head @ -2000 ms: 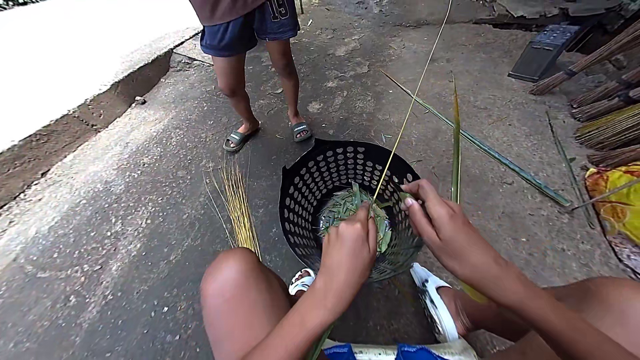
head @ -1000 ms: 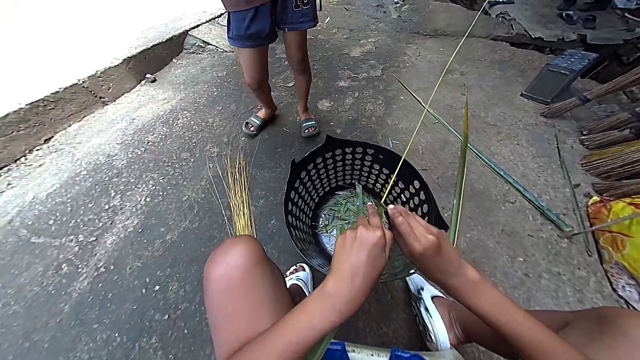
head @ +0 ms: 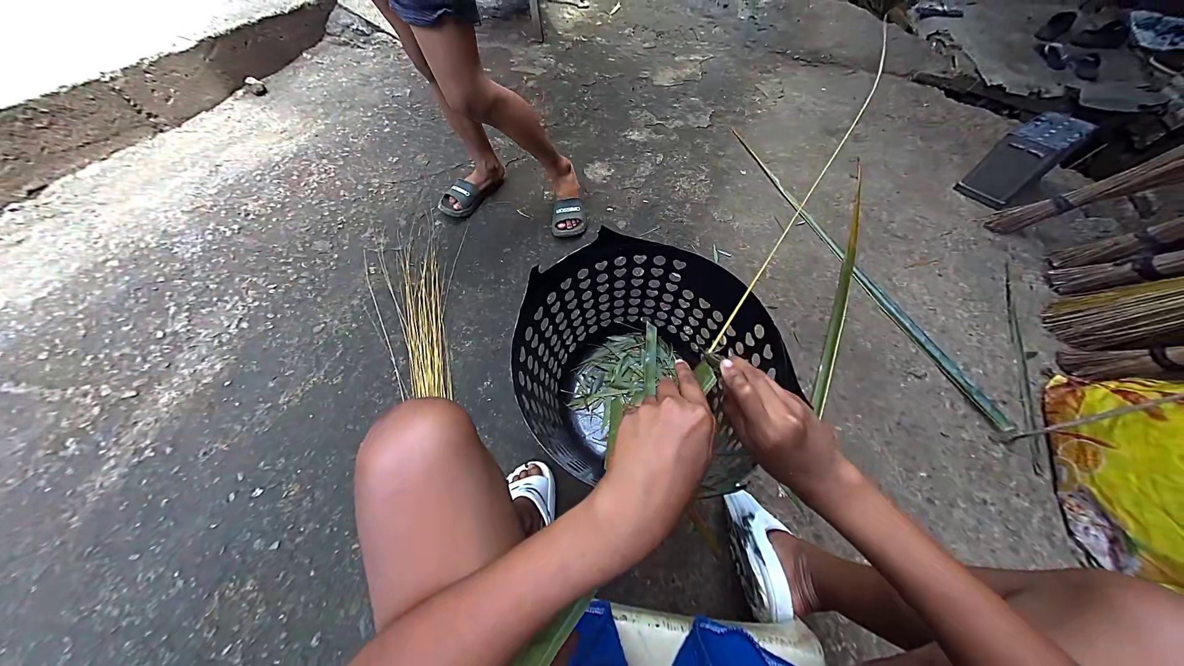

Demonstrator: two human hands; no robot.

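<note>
My left hand (head: 668, 427) grips a green palm leaflet (head: 651, 356) over the black perforated plastic basket (head: 546, 305). Close beside it, my right hand (head: 775, 421) pinches the same leaf work at the base of a thin yellow midrib (head: 797, 208), which slants up to the right. Whether a blade lies between the fingers is hidden. Green leaf scraps (head: 615, 370) lie on the basket's bottom. A bundle of yellow midribs (head: 425, 338) stands by my left knee. Another long leaflet (head: 840, 296) rises behind my right hand.
A person's legs in slides (head: 469, 196) are beyond the basket. A long green leaf (head: 911, 342) lies on the pavement at right. Tied stick bundles (head: 1115, 314), a black device (head: 1027, 159) and a yellow printed cloth (head: 1124, 472) are at the right edge.
The other person's legs have shifted from standing side by side to a slanted stance. My hands remain together over the basket; a green leaf piece now sticks up by my left fingers.
</note>
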